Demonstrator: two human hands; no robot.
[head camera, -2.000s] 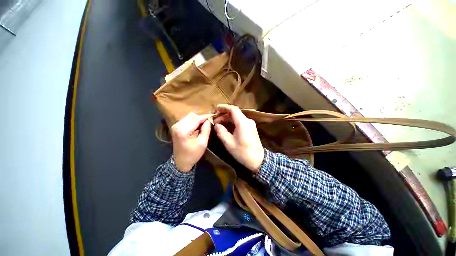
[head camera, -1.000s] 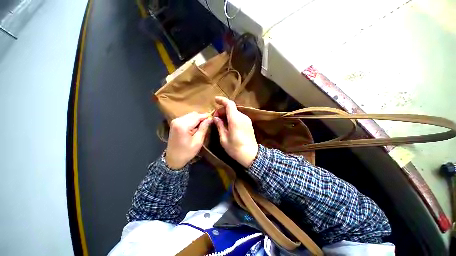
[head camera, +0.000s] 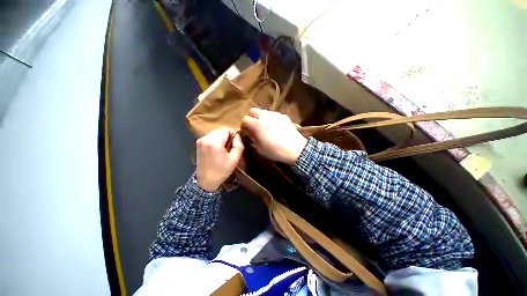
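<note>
The brown tote bag (head camera: 346, 139) lies on its side between my lap and the bench, its mouth dark and open toward me. One pair of tan-brown handles (head camera: 474, 114) reaches right over the bench edge; another pair (head camera: 312, 231) hangs down over my lap. My left hand (head camera: 216, 156) pinches the bag's rim at the far left corner of the mouth. My right hand (head camera: 271, 134) grips the same rim just to the right, with fingers curled. The exact spot between the fingertips is mostly hidden.
Another tan tote (head camera: 222, 107) with handles stands low beyond my hands. The white-topped bench (head camera: 404, 40) runs along the right, with a worn red and whitish strip (head camera: 430, 128) on its edge. A dark floor with yellow lines (head camera: 199, 74) lies at the left.
My right hand has turned flatter over the rim, and its forearm is higher. The handles over the bench have shifted up. The whole view has tilted slightly, with the dark tool at right nearly out of frame.
</note>
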